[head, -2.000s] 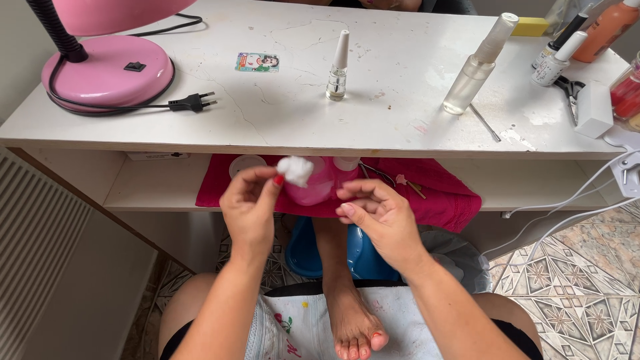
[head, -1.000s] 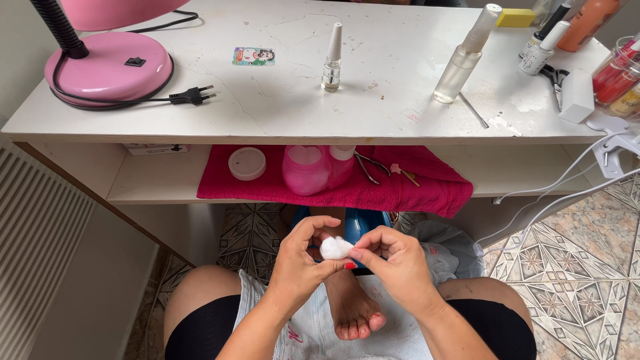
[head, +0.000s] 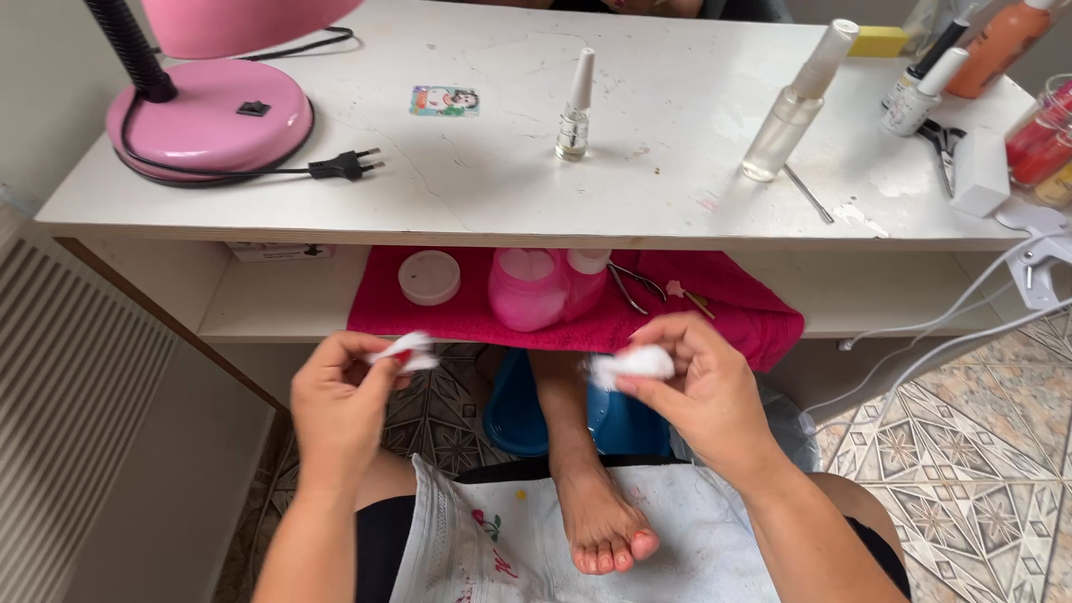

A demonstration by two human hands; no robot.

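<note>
My left hand (head: pixel 347 389) pinches a piece of white cotton (head: pixel 412 350) between thumb and fingers. Another piece of cotton (head: pixel 641 363), slightly blurred, is pinched in my right hand (head: pixel 699 385). The two hands are well apart, in front of the shelf. Between and below them, another person's bare foot (head: pixel 599 519) rests on a white embroidered towel (head: pixel 703 519) over my lap. Behind the hands, a pink container (head: pixel 528 293), a round white lid (head: pixel 429 277), metal cuticle nippers (head: pixel 632 289) and a small tool with a pink decoration (head: pixel 691 299) lie on a magenta towel (head: pixel 452 316).
On the white desk (head: pixel 494 197) stand a pink lamp (head: pixel 209 117), a small clear polish bottle (head: pixel 574 117), a spray bottle (head: pixel 787 117) and more bottles (head: pixel 921 105) at right. A blue basin (head: pixel 511 410) is under the shelf. White cables (head: pixel 930 335) hang at the right.
A second ago both hands were together on one cotton clump above the foot. They have moved apart, and each now holds a separate piece.
</note>
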